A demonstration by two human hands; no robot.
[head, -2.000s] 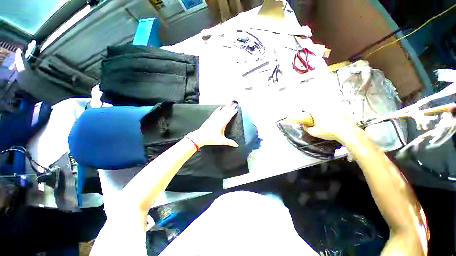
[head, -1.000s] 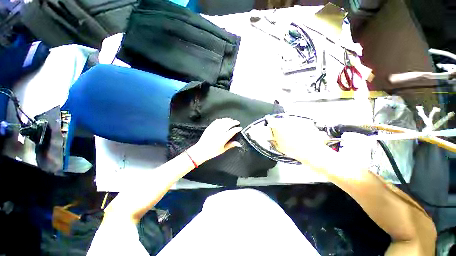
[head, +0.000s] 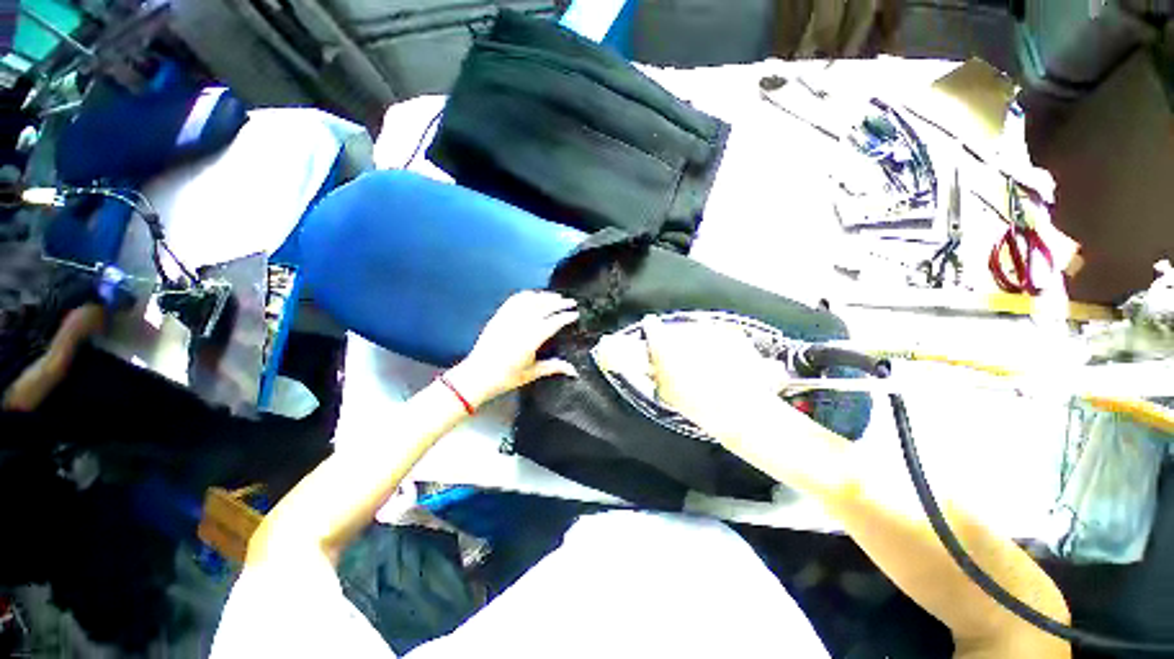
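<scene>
A dark garment (head: pixel 605 431) is pulled over the right part of the blue padded form (head: pixel 419 258); its bunched edge lies near the form's middle. My right hand (head: pixel 702 367) is closed on the handle of the steam iron (head: pixel 622 364), whose soleplate rests on the garment with the tip pointing left. My left hand (head: pixel 515 341) lies at the garment's left edge, just left of the iron tip, fingers bent and thumb apart. Whether its fingertips pinch the cloth cannot be made out.
A folded black garment pile (head: pixel 579 135) lies behind the form. Red-handled scissors (head: pixel 1020 255) and small dark tools lie at the back right. A black hose (head: pixel 921 483) runs from the iron past my right arm. Another person's arm (head: pixel 54 361) shows at far left.
The iron was parked right of the form, then came onto the garment and moved left over it. My left hand has moved from the garment's right part to its left edge. The view has shifted.
</scene>
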